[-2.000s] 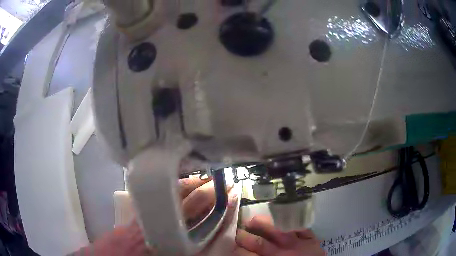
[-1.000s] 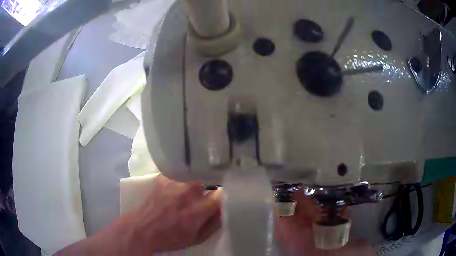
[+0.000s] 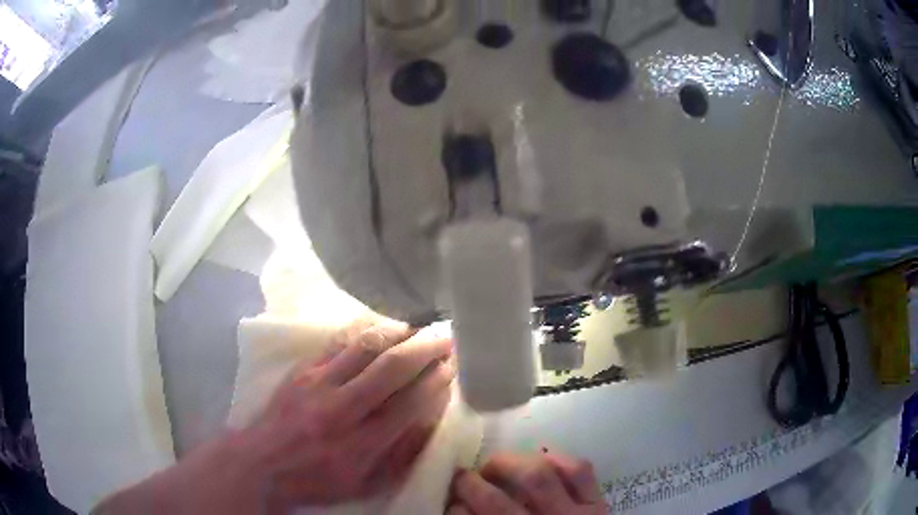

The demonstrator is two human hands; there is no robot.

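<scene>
A large off-white sewing machine head (image 3: 594, 151) fills the upper middle and right of the view. Its pale guard (image 3: 488, 312) hides the needle area. Cream fabric (image 3: 272, 352) lies under the head and towards me, brightly lit beside the head. My left hand (image 3: 352, 412) lies on this fabric with fingers stretched towards the needle area, pressing on it. My right hand (image 3: 528, 485) is at the bottom edge, partly cut off, with its fingers bent at the edge of the cream fabric; whether it pinches the fabric is hard to tell.
Thick cream panel stacks (image 3: 96, 332) lie along the left of the table (image 3: 206, 352), with another cream piece (image 3: 221, 196) beside the head. Black scissors (image 3: 808, 357) lie at right, near a yellow object (image 3: 886, 327). A printed ruler scale (image 3: 705, 478) runs along the front edge.
The view has shifted, so the guard sits higher than one second ago. More cream fabric shows at the head's left side. My right hand is now lower, clear of the tension parts.
</scene>
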